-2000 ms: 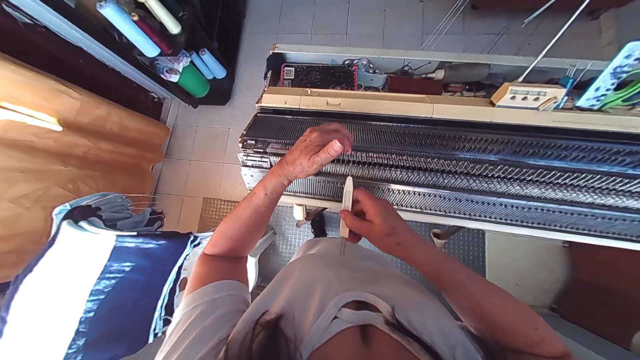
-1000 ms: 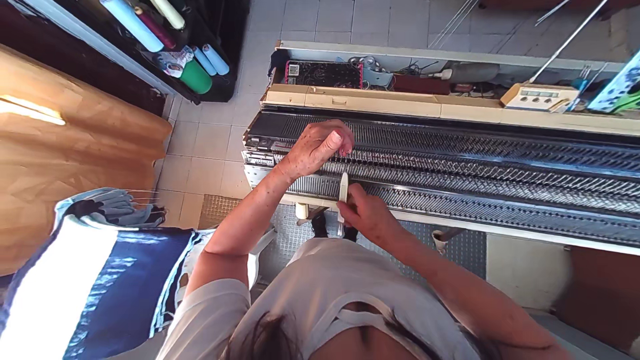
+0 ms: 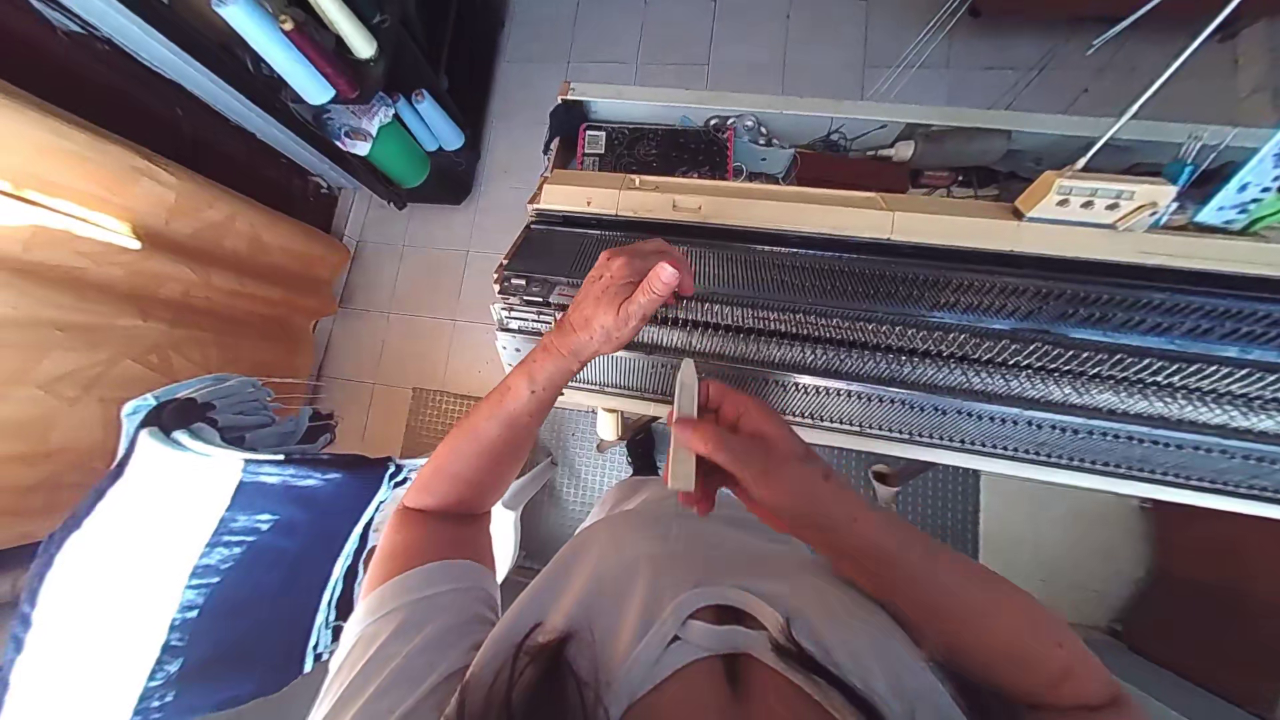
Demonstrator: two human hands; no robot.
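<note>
A double-bed knitting machine (image 3: 980,350) with long rows of metal needles stretches from the middle to the right edge. My left hand (image 3: 625,295) rests over the left part of the needle beds, its fingers bent; whether it pinches anything there is hidden. Just in front of the near bed, my right hand (image 3: 745,445) grips a flat, pale hand tool with a pointed tip (image 3: 684,425). The tool points away from me, towards the needles.
Behind the beds, a tray holds tools and cables, and a cream yarn tension unit (image 3: 1095,200) with a rod stands at right. Yarn cones (image 3: 400,155) sit on a dark shelf at upper left. A blue and white knitted fabric (image 3: 280,540) lies at lower left.
Compared with a second ago, my right hand and the pale tool have drawn back slightly towards my body. My left hand stays over the needle beds.
</note>
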